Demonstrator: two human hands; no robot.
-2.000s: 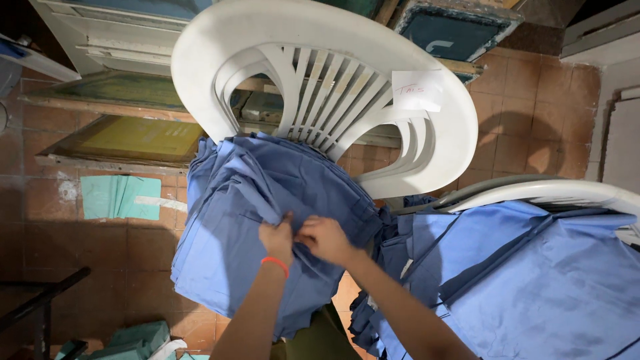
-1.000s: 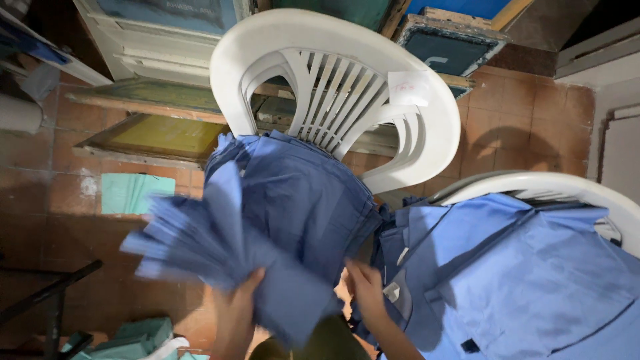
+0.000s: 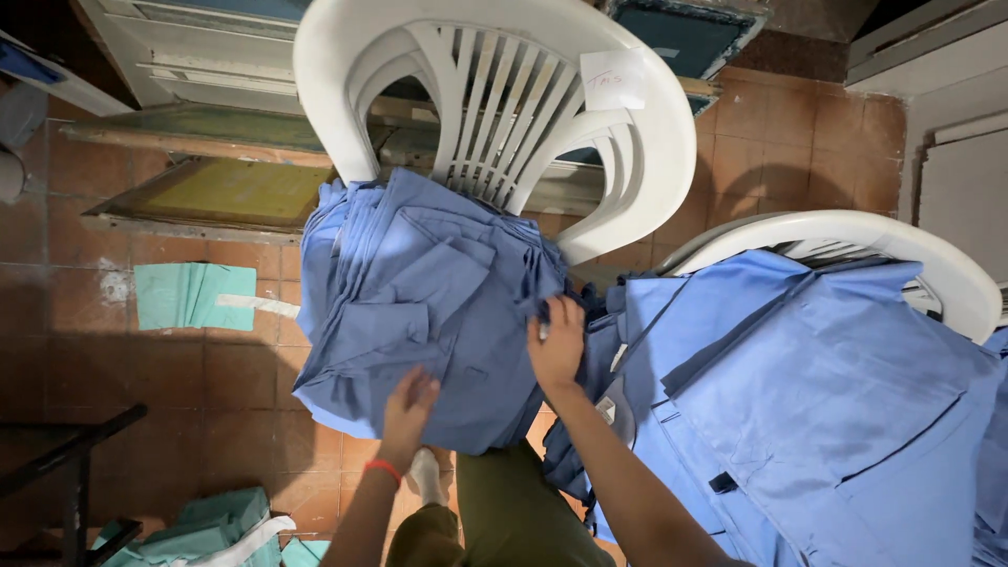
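Note:
A stack of blue fabric pieces (image 3: 472,315) lies on the seat of a white plastic armchair (image 3: 661,102). Its top piece is spread out, with folded flaps on it. My left hand (image 3: 411,405), with a red band at the wrist, is over the near edge of the stack, fingers slightly curled and apart, holding nothing visible. At the stack's right edge, my right hand (image 3: 557,339) has its fingertips on the cloth; whether it pinches the fabric cannot be told. A paper with writing (image 3: 613,79) is on the chair's backrest.
At the right, more blue garments (image 3: 819,378) cover a second white chair (image 3: 961,291). Green fabric pieces (image 3: 193,295) lie on the tiled floor, others (image 3: 213,528) at the lower left beside a black metal frame (image 3: 75,472). Wooden-framed screens (image 3: 236,193) stand behind.
The fanned bundle of blue pieces that my left hand held one second ago is out of it; blue cloth lies spread on the stack. My right hand has moved up to the stack's right edge.

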